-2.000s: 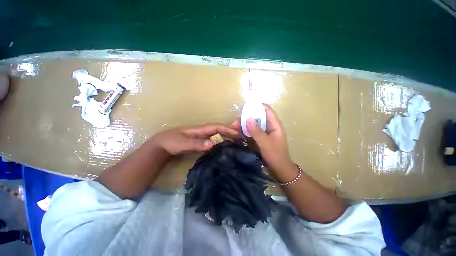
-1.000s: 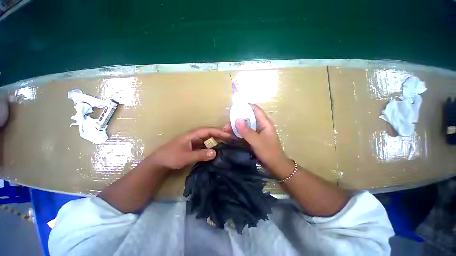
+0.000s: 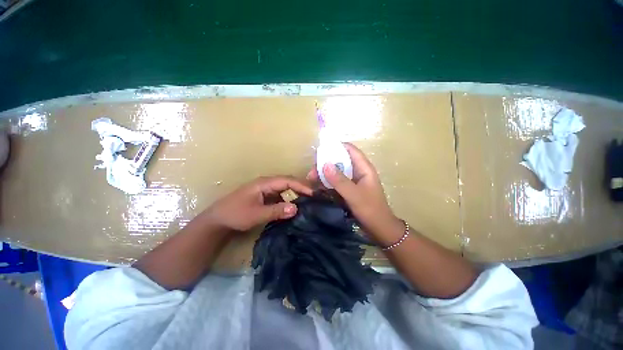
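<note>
A black fringed bundle (image 3: 311,256) lies at the bench's near edge, against my lap. A small tan end piece (image 3: 288,195) pokes out at its upper left. My left hand (image 3: 256,203) holds the bundle there, thumb and fingers around the tan piece. My right hand (image 3: 358,181) holds a white glue bottle (image 3: 334,163) above the bundle, thumb on its side. The bottle's thin pink-purple nozzle points away from me, towards the green belt. The right fingertips behind the bottle are partly hidden.
Crumpled white paper (image 3: 119,167) with a small printed tube (image 3: 145,154) lies at left. A crumpled white tissue (image 3: 552,158) lies at right, and a black bundle (image 3: 615,171) at the right edge. The green belt (image 3: 307,41) runs beyond the bench (image 3: 225,137). Blue crate at lower left.
The view has shifted a little. My left fingers have parted more around the tan piece than two seconds ago. The bottle stays in my right hand, nearly still.
</note>
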